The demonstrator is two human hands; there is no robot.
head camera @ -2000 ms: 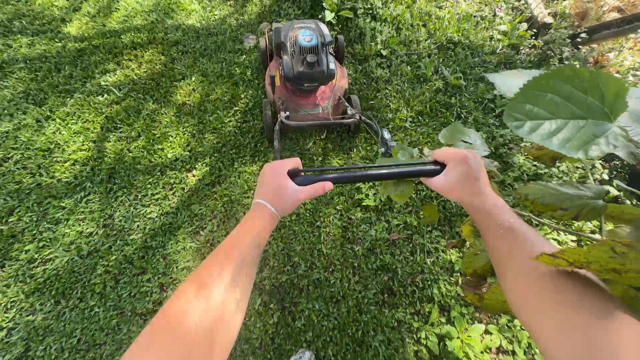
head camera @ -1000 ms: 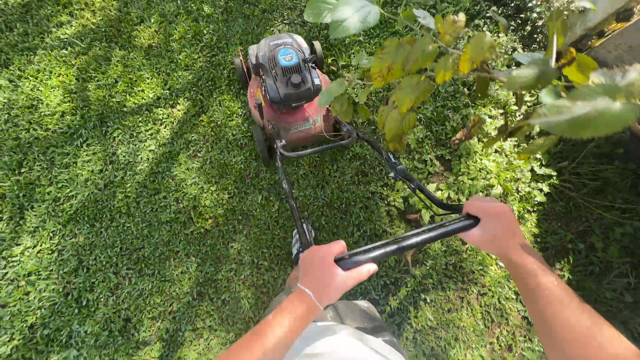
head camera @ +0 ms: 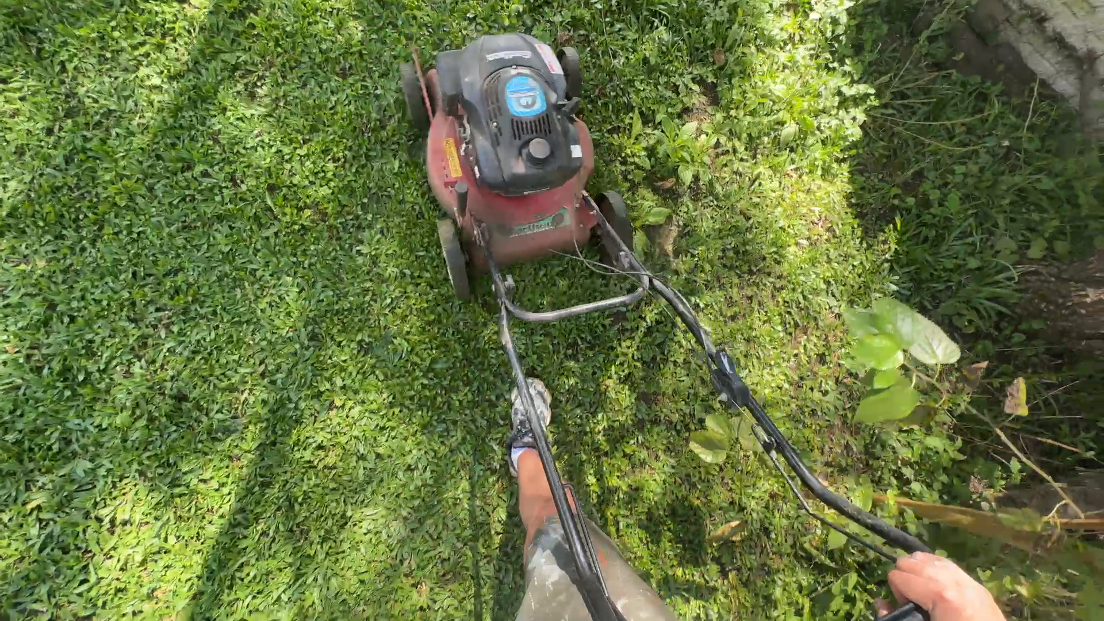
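A red lawn mower (head camera: 509, 216) with a black engine cover (head camera: 530, 129) stands on the grass at the upper middle. From its deck a black tubular handle (head camera: 703, 332) runs back toward me in two arms. At the bottom right edge my right hand (head camera: 940, 588) is closed around the handle near its corner, partly cut off by the frame. My left hand is out of view, and most of the handle's crossbar lies below the frame. A thin cable hangs by the mower's lower brace (head camera: 578, 310).
Low grass (head camera: 216, 328) surrounds the mower. My shoe (head camera: 530, 405) is on the grass between the handle arms. At right are a leafy stem (head camera: 888, 397), shaded weeds and a rough pale stone or wall (head camera: 1048, 52). A branch lies at the lower right.
The view has shifted, and my left hand has left it. Both hands were on the crossbar before. The yellowish leaves that hung close to the mower at upper right no longer show there.
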